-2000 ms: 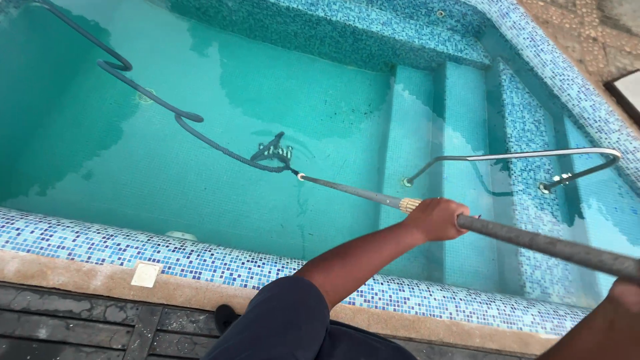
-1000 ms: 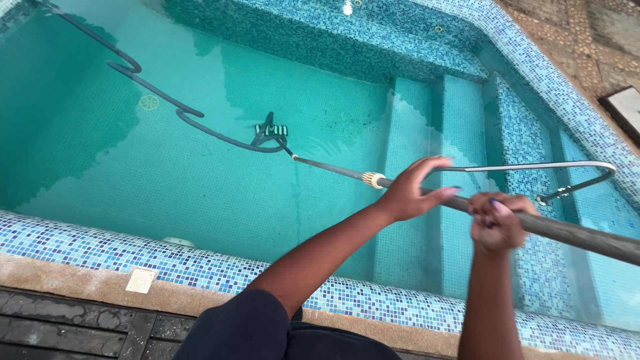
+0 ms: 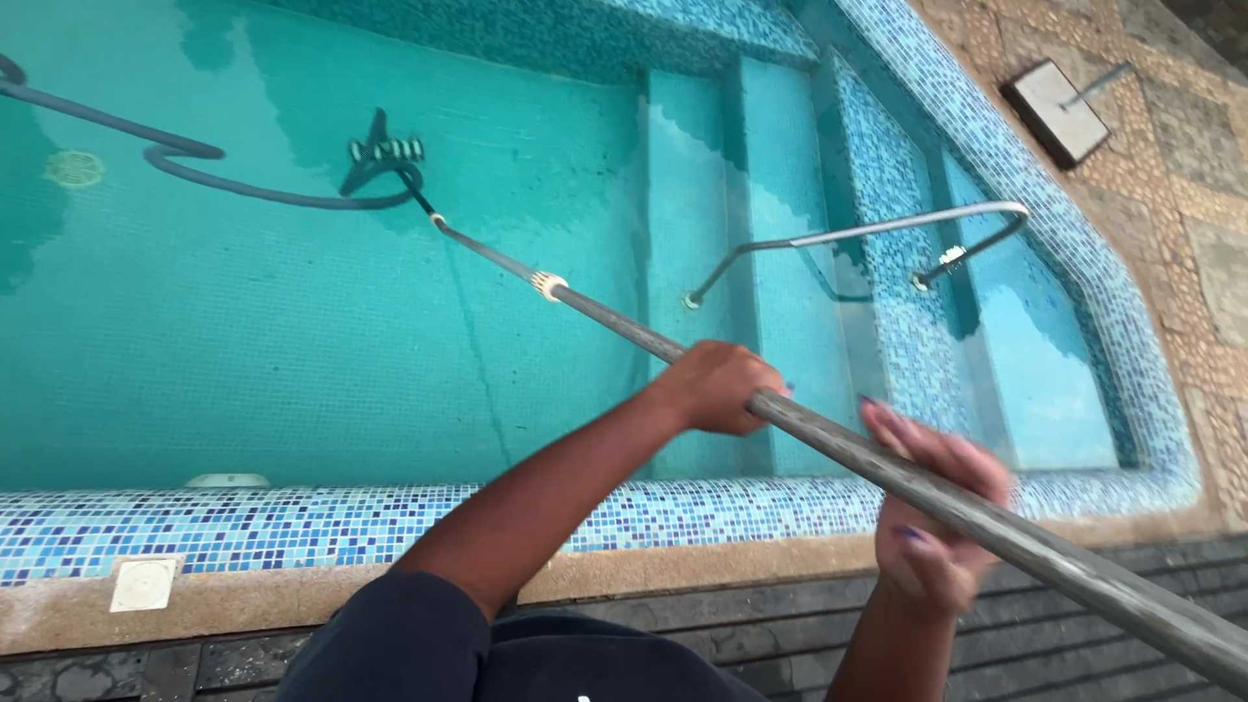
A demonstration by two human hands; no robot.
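Observation:
A long telescopic metal pole (image 3: 624, 327) slants from the lower right down into the pool. My left hand (image 3: 723, 387) is closed around its middle. Further up the shaft, my right hand (image 3: 936, 507) is at the pole with fingers spread and blurred, not wrapped around it. A pale locking collar (image 3: 549, 285) sits on the pole beyond my left hand. At the pole's far end, under water, is a dark pool vacuum head (image 3: 382, 156) with light parts along it. A dark ribbed hose (image 3: 263, 195) runs from the head toward the left edge.
A curved metal handrail (image 3: 877, 226) rises over the tiled pool steps (image 3: 780, 195) on the right. The mosaic pool edge (image 3: 322, 512) runs in front of me, with a square white lid (image 3: 144, 584) in the stone rim and dark wood decking (image 3: 1102, 604) below. A block with a post (image 3: 1063, 107) stands upper right.
One second ago my left hand had its fingers apart at the pole and my right hand gripped it. Now the left is closed on the pole and the right has loosened.

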